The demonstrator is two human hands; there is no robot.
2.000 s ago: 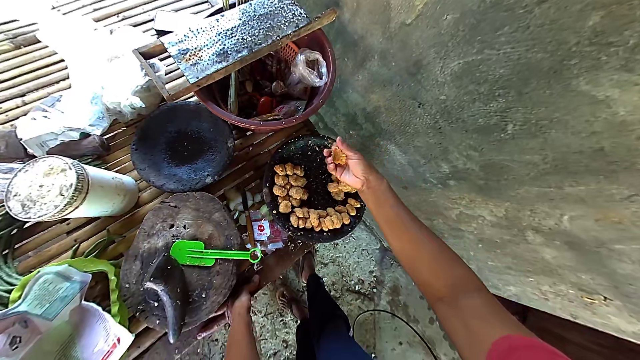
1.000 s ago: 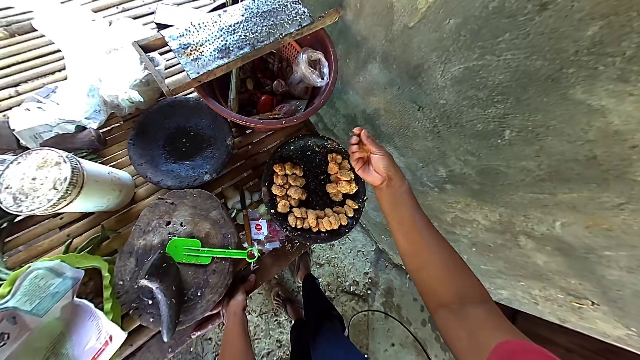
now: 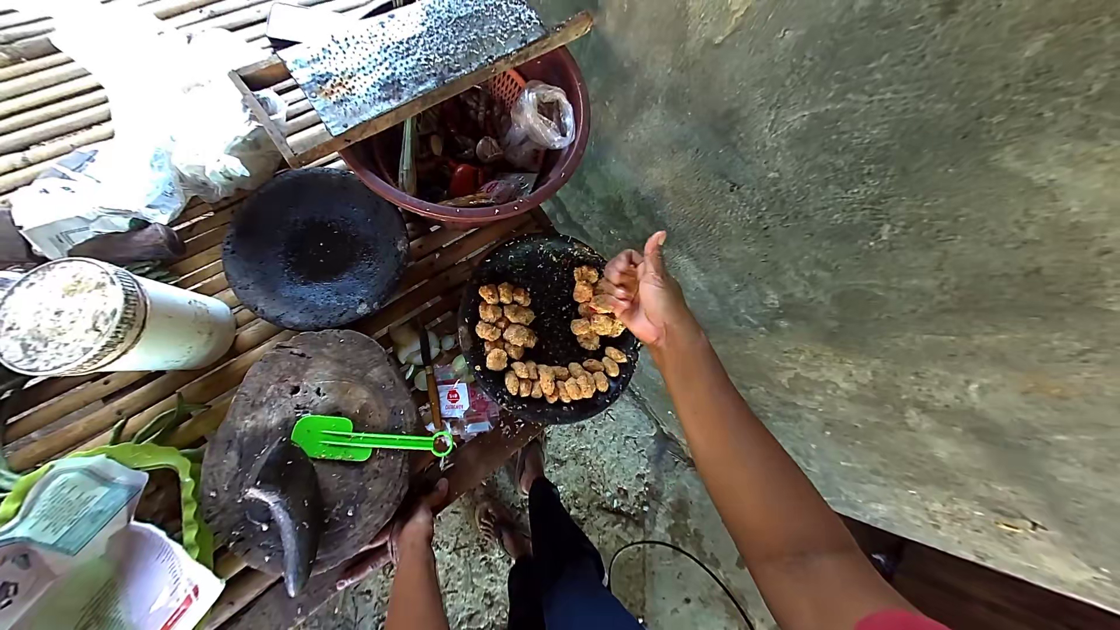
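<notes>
A dark round stone mortar plate (image 3: 551,302) holds several rows of lumpy brown pieces of food (image 3: 516,328), set along its left, lower and right sides. Over the plate's right edge is my right hand (image 3: 646,293), thumb raised and fingers curled near the right-hand pieces; whether a piece is between the fingers cannot be told. My left hand (image 3: 416,525) rests at the front edge of the bamboo platform, partly hidden, beside a round wooden board (image 3: 350,376). On that board lie a green plastic spatula (image 3: 372,439) and a dark curved stone pestle (image 3: 289,507).
A second dark stone plate (image 3: 315,249) sits up left. Behind stands a reddish plastic basin (image 3: 573,166) under a wood-framed metal grater (image 3: 411,61). A white bucket (image 3: 184,331) lies left. A knife (image 3: 430,376) and small packets (image 3: 468,407) are beside the plate. A concrete wall (image 3: 857,262) rises right.
My right hand was over the plate holding a brown piece, then moved off to its right, and is now back at the plate's right edge. My left hand stays at the platform's edge.
</notes>
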